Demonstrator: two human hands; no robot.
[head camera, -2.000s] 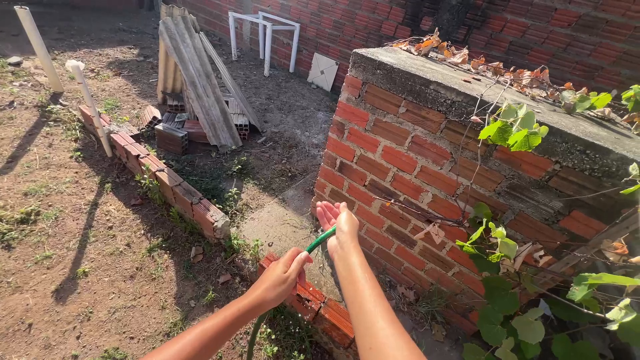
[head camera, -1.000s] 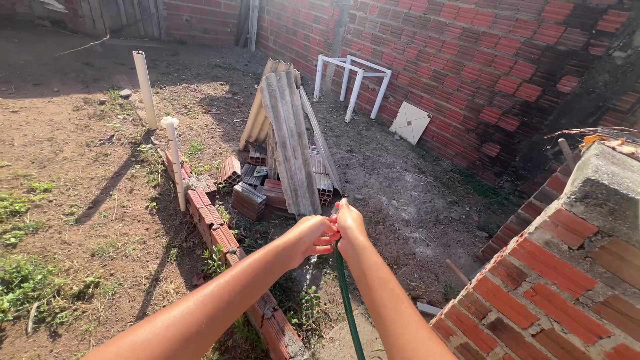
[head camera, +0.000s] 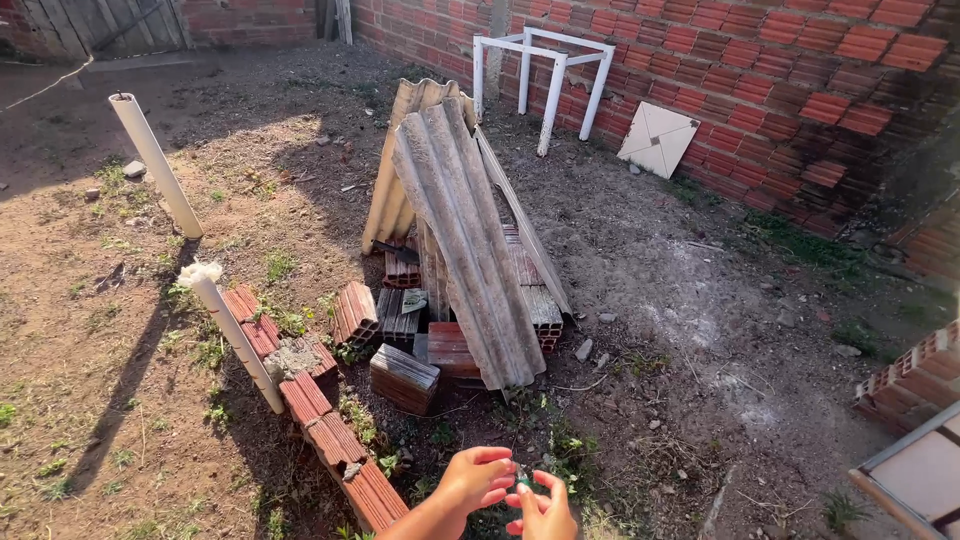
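Low in the head view, my left hand (head camera: 478, 480) and my right hand (head camera: 544, 508) are close together. Between them shows a short green piece, the end of a garden hose (head camera: 523, 477). The fingers of my right hand are closed around it. My left hand has curled fingers at the tip of the hose; whether they grip it cannot be told. The rest of the hose is hidden by the hands and the frame edge.
A low hollow-brick wall (head camera: 334, 435) runs at left beside upright pipes (head camera: 161, 169). Ahead, corrugated sheets (head camera: 469, 247) lean over stacked bricks (head camera: 405, 379). Behind stand a white metal frame (head camera: 551, 90) and a tile panel (head camera: 658, 140). A tiled slab (head camera: 919, 472) juts in at lower right.
Two seconds ago my left hand held the green hose and my right hand was spread beside its end; now both hands are at the end. The view has swung away from the brick structure on the right.
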